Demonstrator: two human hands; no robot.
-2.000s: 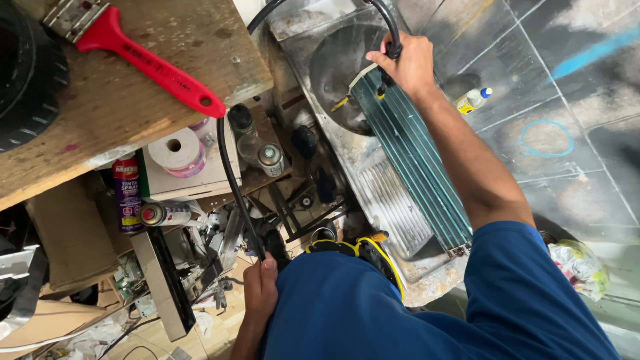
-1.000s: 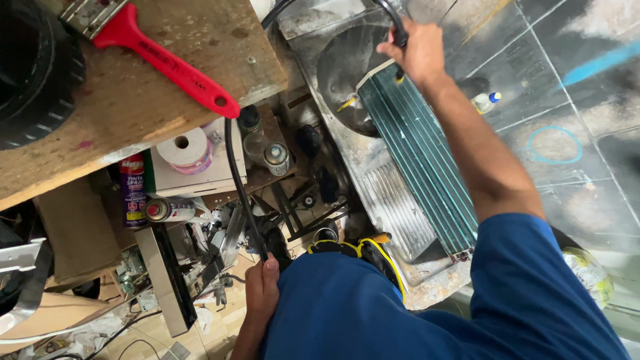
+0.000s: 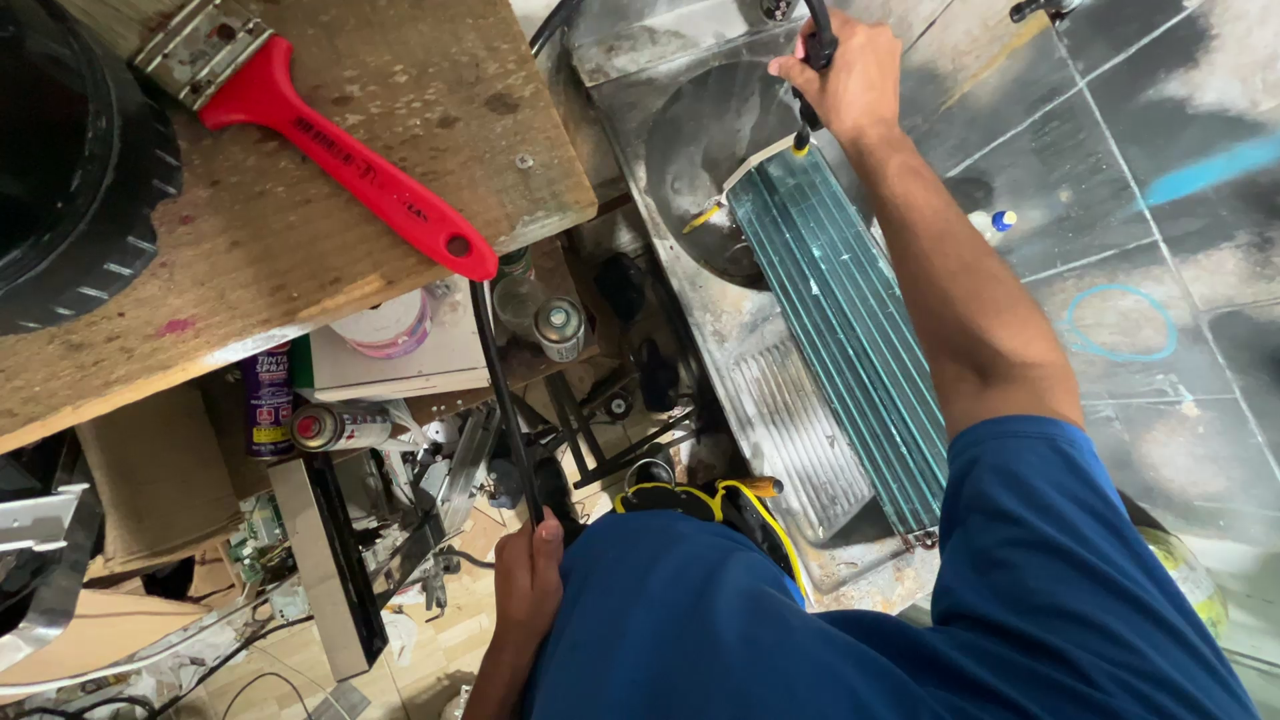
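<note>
My right hand [image 3: 850, 75] grips a black spray wand [image 3: 819, 45] with a yellow-tipped nozzle. That nozzle points down at the upper end of a teal finned heat-exchanger coil [image 3: 835, 320]. The coil lies slanted across a stainless steel sink [image 3: 690, 250], from the round basin over the ribbed drainboard. Lower down, my left hand [image 3: 530, 570] is closed around a black hose [image 3: 505, 400] beside my blue shirt. Whether water leaves the nozzle I cannot tell.
A red-handled paintbrush [image 3: 350, 170] and a black round tub [image 3: 70, 180] rest on a wooden board [image 3: 300, 260] at upper left. Spray cans [image 3: 330, 427] stand and lie below it, above cluttered metal scrap. A bottle with a blue cap [image 3: 995, 224] is by the tiled wall right of the sink.
My right hand has moved a little with the wand, along the coil's upper end. My left hand stays on the hose. The view has shifted slightly; a paper roll seen earlier is now mostly hidden behind the board.
</note>
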